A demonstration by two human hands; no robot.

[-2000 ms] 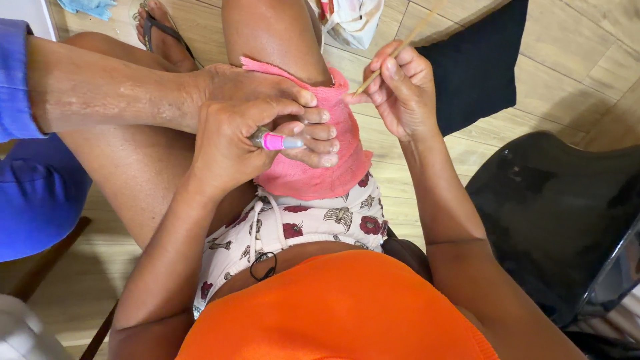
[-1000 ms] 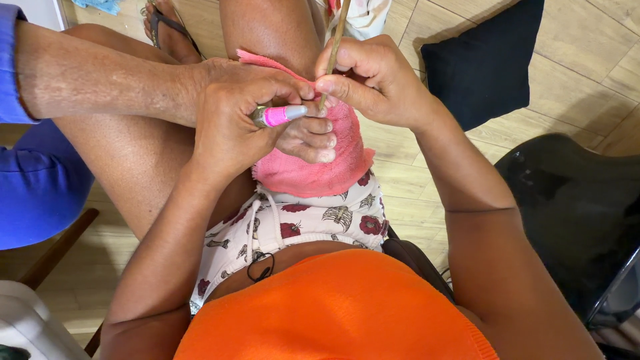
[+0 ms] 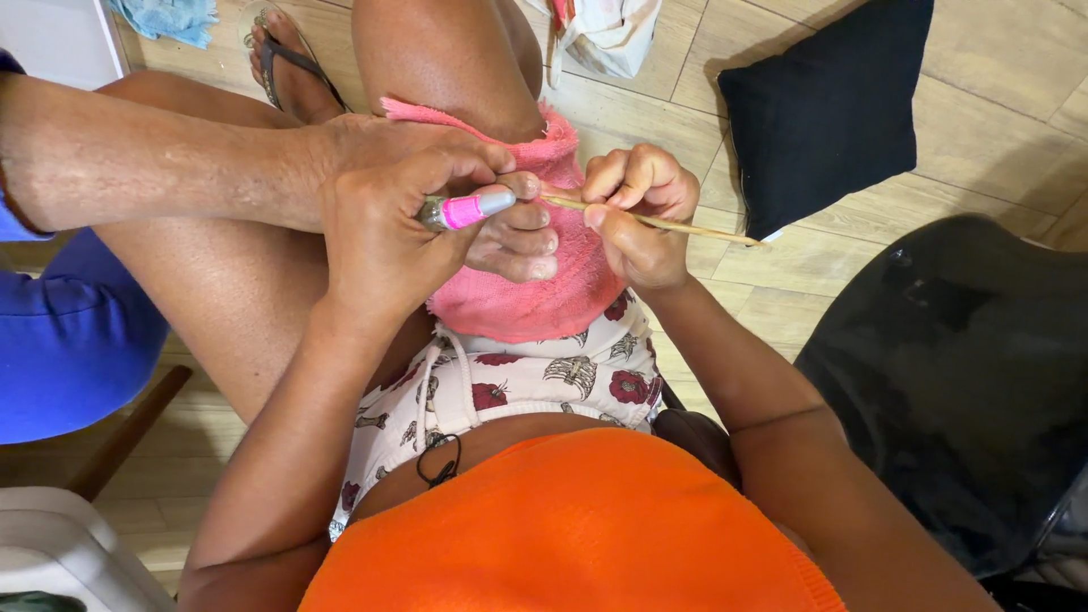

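Observation:
Another person's bare foot (image 3: 510, 242) rests on a pink towel (image 3: 544, 297) laid over my thigh. My left hand (image 3: 391, 212) lies on that foot, fingers at its toes, and holds a small bottle (image 3: 463, 211) with a pink band and a grey tip pointing right. Between the thumb and fingers of my right hand (image 3: 642, 212) is a thin wooden stick (image 3: 697, 229). The stick's left end is at the tip of the big toe; whether it touches cannot be told. Its other end points right, past my hand.
A black cushion (image 3: 824, 119) lies on the wood-look floor at the upper right, with a glossy black seat (image 3: 952, 374) below it. A white bag (image 3: 612, 38) is at the top. At upper left are a sandalled foot (image 3: 289, 68) and a light-blue cloth (image 3: 170, 19).
The stick stood steeply upward one second ago and now slants nearly level to the right. My right hand has turned and drawn slightly right. My left hand stays on the foot with the bottle.

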